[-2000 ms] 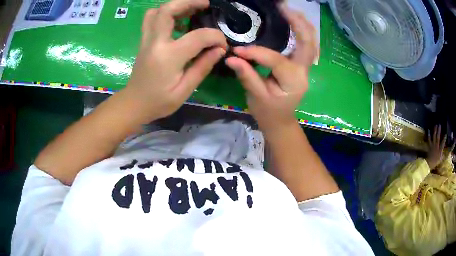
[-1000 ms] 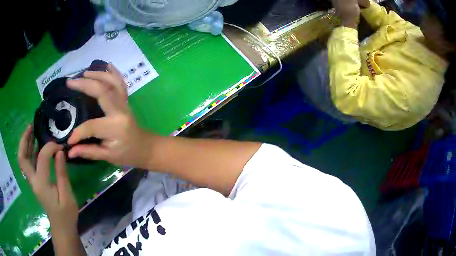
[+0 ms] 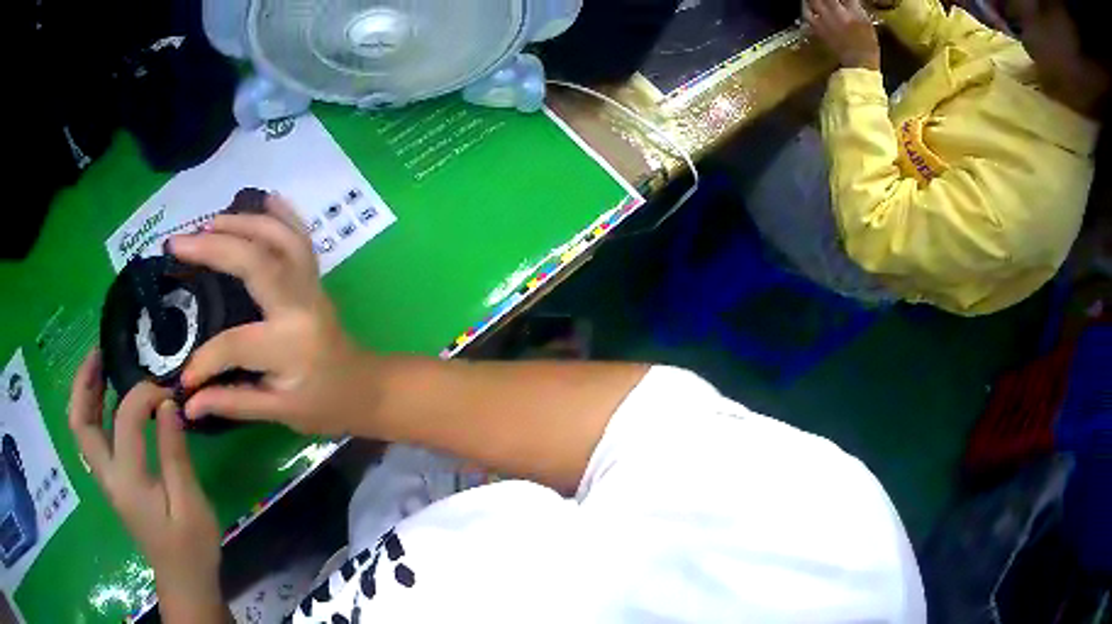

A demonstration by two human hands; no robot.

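Note:
A black speaker body (image 3: 128, 315) is at the left of the view, its round end facing up. A white-silver broken ring (image 3: 179, 346) lies on that end, with a dark strip crossing its upper part. My left hand (image 3: 144, 469) is at the near left side, its fingertips at the rim. My right hand (image 3: 283, 335) reaches over the right side, its thumb and a finger pinching the rim beside my left fingertips. The fingers hide the pinched spot and much of the body's right side.
The green printed carton sheet (image 3: 488, 183) lies under the speaker. A pale blue-grey fan (image 3: 390, 49) stands at the top. A dark mass is at the upper left. A person in yellow (image 3: 963, 171) sits at the upper right, past a white cable.
The view has swung to the right, putting hands and speaker at the left and the person in fuller view. Both hands still pinch the rim. The upper dark strip now overlaps the ring.

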